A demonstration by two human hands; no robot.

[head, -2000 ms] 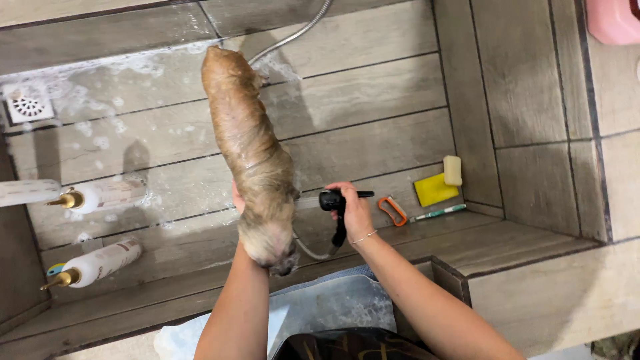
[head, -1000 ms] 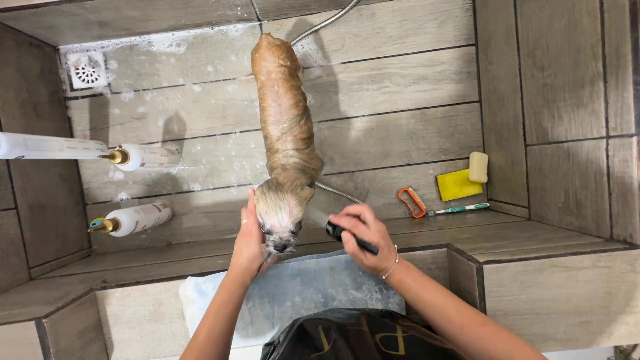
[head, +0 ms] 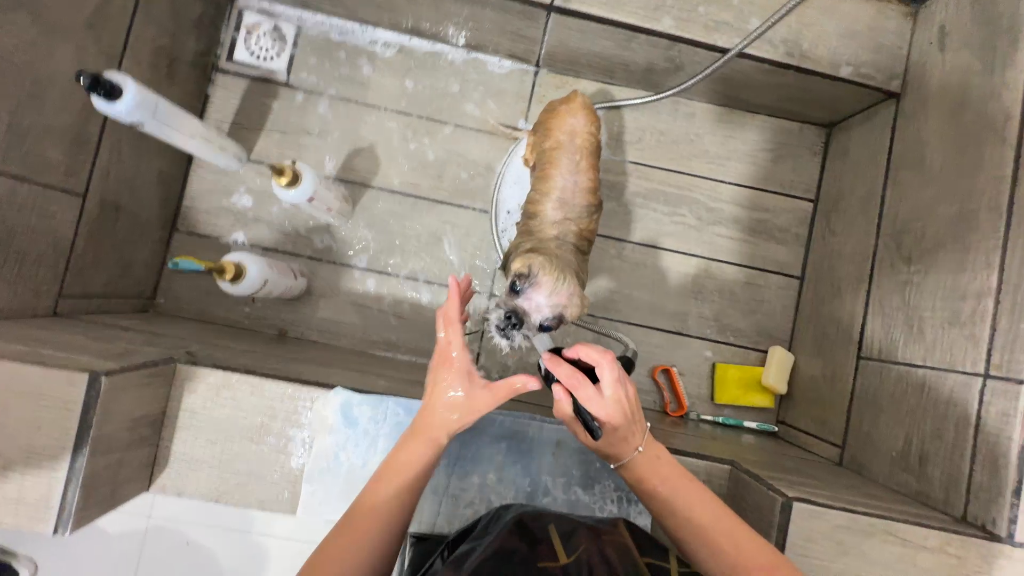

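A small wet tan dog (head: 560,184) stands in the tiled basin, its pale muzzle raised toward me. My left hand (head: 464,372) is spread apart, just below and left of the muzzle, and holds nothing. In my right hand (head: 596,392) is a black shower head (head: 572,376), close under the dog's chin, with water coming out of it. A metal shower hose (head: 712,68) runs from the top edge down behind the dog and loops to the right hand's side. Part of the dog's legs is hidden under its body.
White pump bottles (head: 300,188) stand at the left, one with a toothbrush (head: 192,264) across its top. A square drain (head: 262,42) lies upper left. At right are an orange brush (head: 670,390), a yellow sponge (head: 742,386), a cream soap bar (head: 777,370) and a green-white toothbrush (head: 736,423). A wet towel (head: 376,456) covers the ledge.
My left hand has left the side of the dog's head and is now spread beside the muzzle. The dog's face has lifted. The shower head now points at its chin.
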